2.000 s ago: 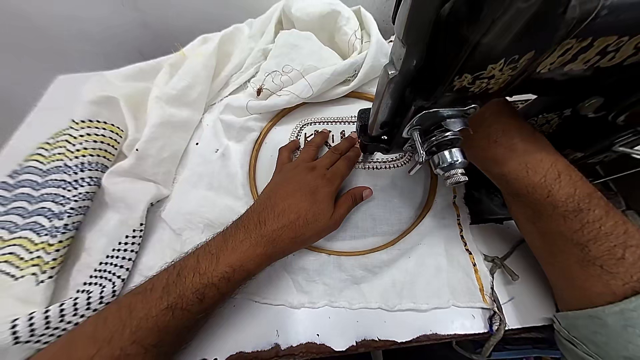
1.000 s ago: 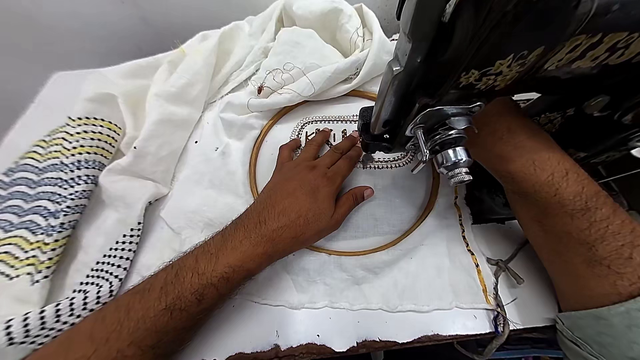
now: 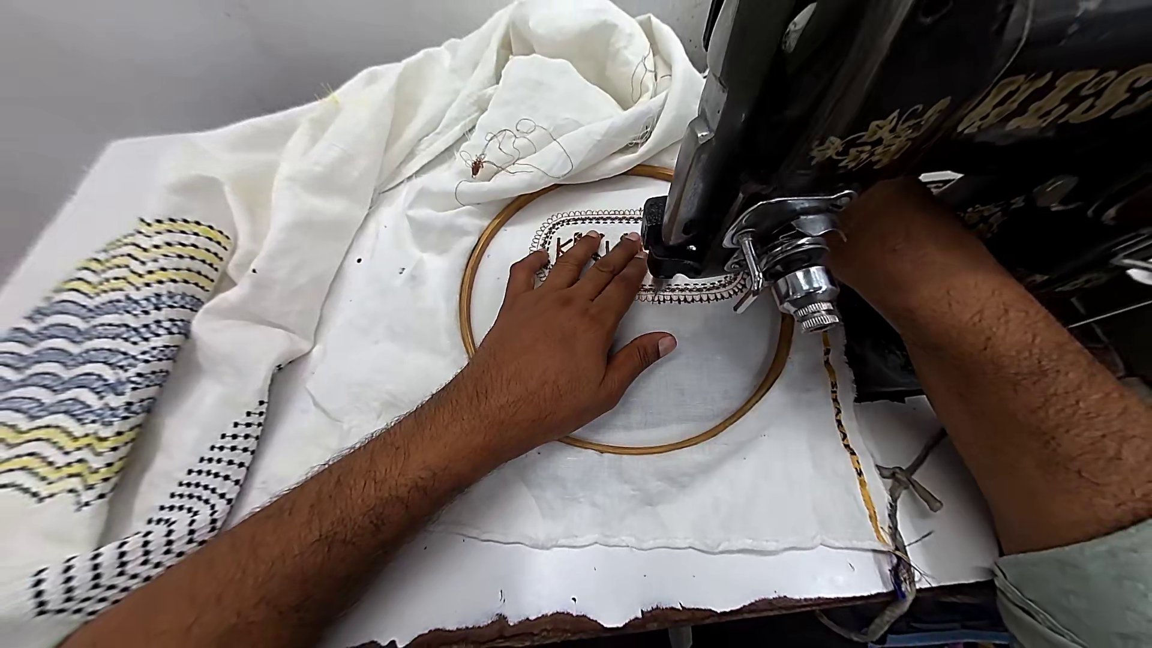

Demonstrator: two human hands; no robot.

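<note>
White cloth (image 3: 630,504) lies over the work surface, with a round wooden embroidery hoop (image 3: 720,430) around part of it. Inside the hoop is a dark stitched oval border (image 3: 697,290) with stitched lettering partly under my fingers. My left hand (image 3: 580,333) rests flat on the hooped cloth, fingers spread, its fingertips beside the presser area of a black sewing machine (image 3: 765,117). The needle is hard to make out. My right hand (image 3: 882,225) reaches behind the machine's metal tension dial (image 3: 805,288); its fingers are hidden by the machine head.
Bunched cloth (image 3: 576,99) with loose brown thread (image 3: 517,148) lies behind the hoop. At left, the fabric bears yellow, blue-grey and black stitching (image 3: 117,333). A knotted grey cord (image 3: 900,486) hangs near the table's ragged front edge (image 3: 558,625). A grey wall stands behind.
</note>
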